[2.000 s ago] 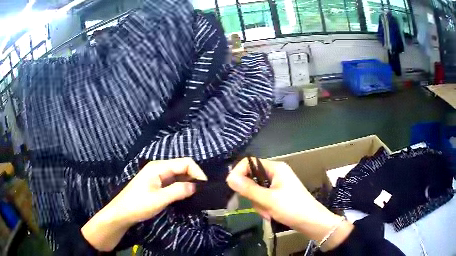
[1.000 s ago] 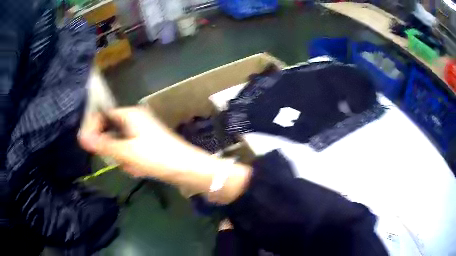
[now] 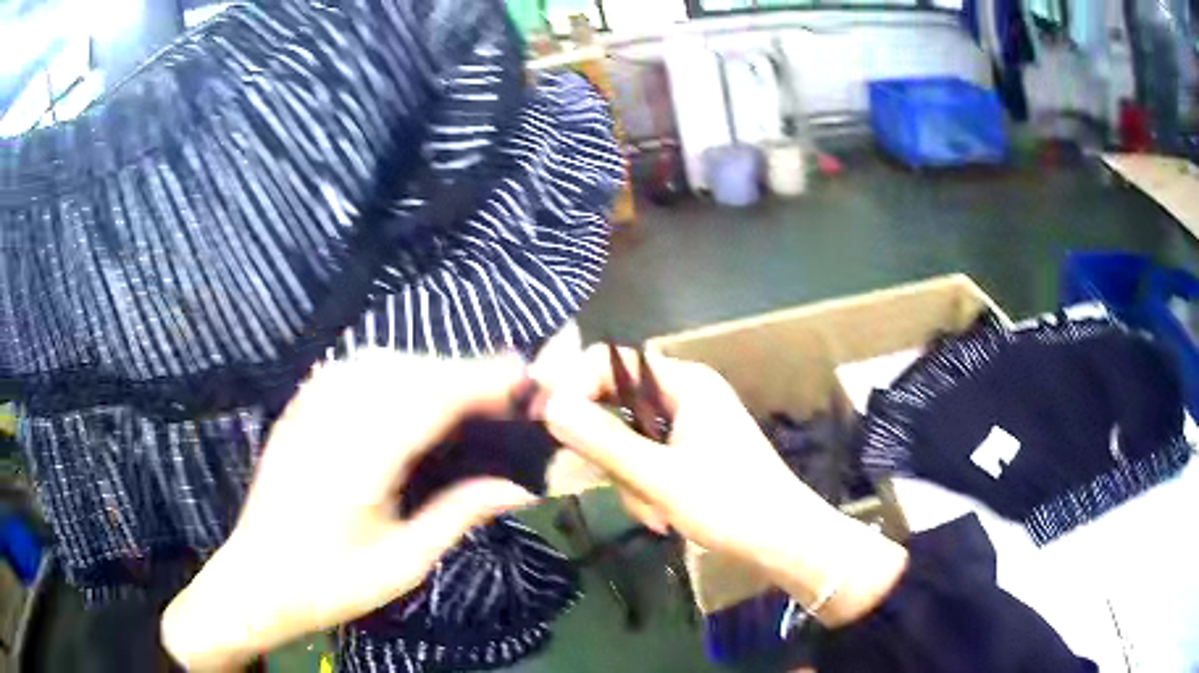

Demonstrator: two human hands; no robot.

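The black garment with white broken stripes and gathered ruffles (image 3: 224,250) fills the left side, hanging in tiers. My left hand (image 3: 355,487) holds a plain black part of it between thumb and fingers. My right hand (image 3: 684,447) is just right of it, its fingertips meeting my left fingers at the cloth edge. Small dark pointed snips (image 3: 639,392) are tucked in my right hand, points up. Whether my right fingertips pinch cloth or thread is too blurred to tell.
An open tan carton (image 3: 842,329) with dark garments inside stands beyond my right hand. A black garment with a ruffled striped edge and white tag (image 3: 1078,421) lies on the white table (image 3: 1052,592) at right. A blue crate (image 3: 936,121) and pails stand on the floor behind.
A second ago the view was turned right and my right hand was apart from the garment. Now the view is back on the garment and both hands are together at its black part.
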